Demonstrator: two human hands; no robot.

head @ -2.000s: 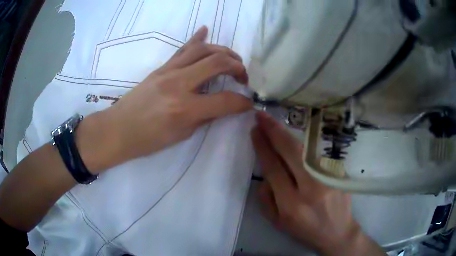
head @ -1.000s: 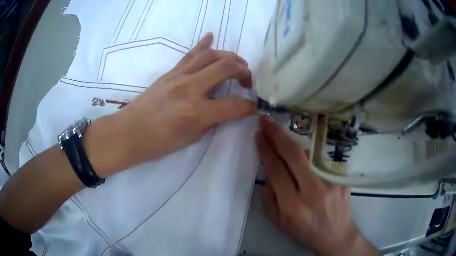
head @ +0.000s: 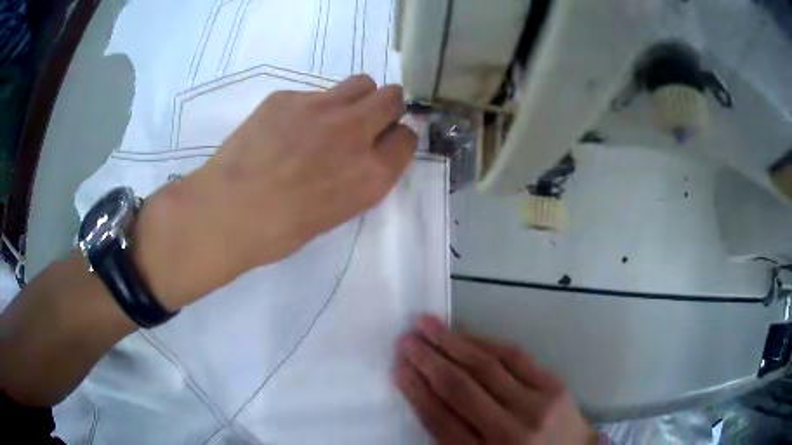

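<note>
The white garment (head: 304, 348), with thin dark stitch lines and an angular stitched outline, lies under my hands. Its straight right edge runs down from the presser foot area (head: 447, 135). My left hand (head: 287, 174), with a dark-strapped watch, has its fingers curled and thumb bent in at the cloth just left of the foot; its fingertips are partly hidden. My right hand (head: 486, 382) lies flat over the garment's right edge at the bottom centre, fingers extended. The needle cannot be made out.
The cream machine head (head: 469, 52) fills the upper middle and right. A pale knob (head: 543, 211) with a spring shows below it. The machine bed (head: 608, 339) extends right, crossed by a dark seam. The dark table edge (head: 56, 113) curves at the left.
My right hand has moved down from the foot along the garment's edge. My left hand remains near the foot, its fingers more curled. The view has shifted, with the machine head at a different angle.
</note>
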